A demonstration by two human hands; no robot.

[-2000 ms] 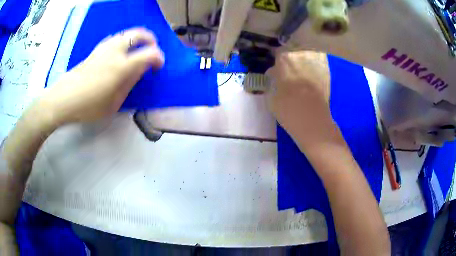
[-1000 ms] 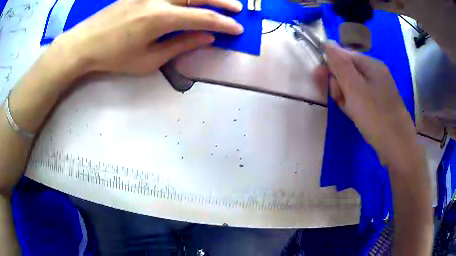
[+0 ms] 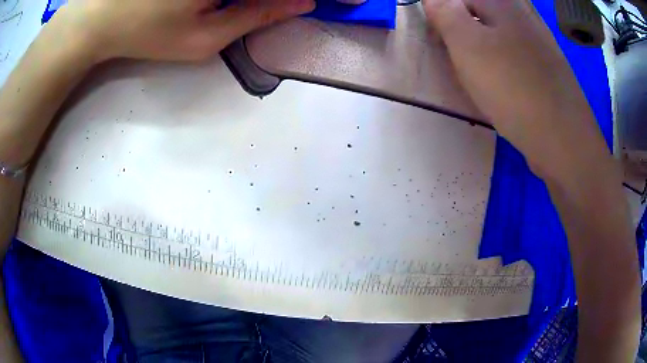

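A small part of a blue cut panel point(image 3: 362, 14) shows at the top edge, over the metal plate point(image 3: 355, 60) set in the table. My left hand point(image 3: 177, 28) is at the upper left beside the panel; its fingertips are partly cut off, so its hold is unclear. My right hand point(image 3: 472, 21) is at the top, right of the panel, its fingertips cut off and any held tool hidden. Stacked blue panels point(image 3: 528, 205) lie at the right, partly under my right forearm. The needle and presser foot are out of view.
The white sewing table point(image 3: 305, 184) has a printed ruler along its curved front edge. A grey ridged knob point(image 3: 578, 21) is at the upper right. Dark cords point(image 3: 628, 28) show beyond it. Blue cloth point(image 3: 53, 305) hangs below the table at the lower left.
The view has tipped down, pushing the sewing area out at the top. My right hand came off the stack towards the panel's edge with a slim metal tool, now unseen. My left hand moved nearer the panel's lower edge.
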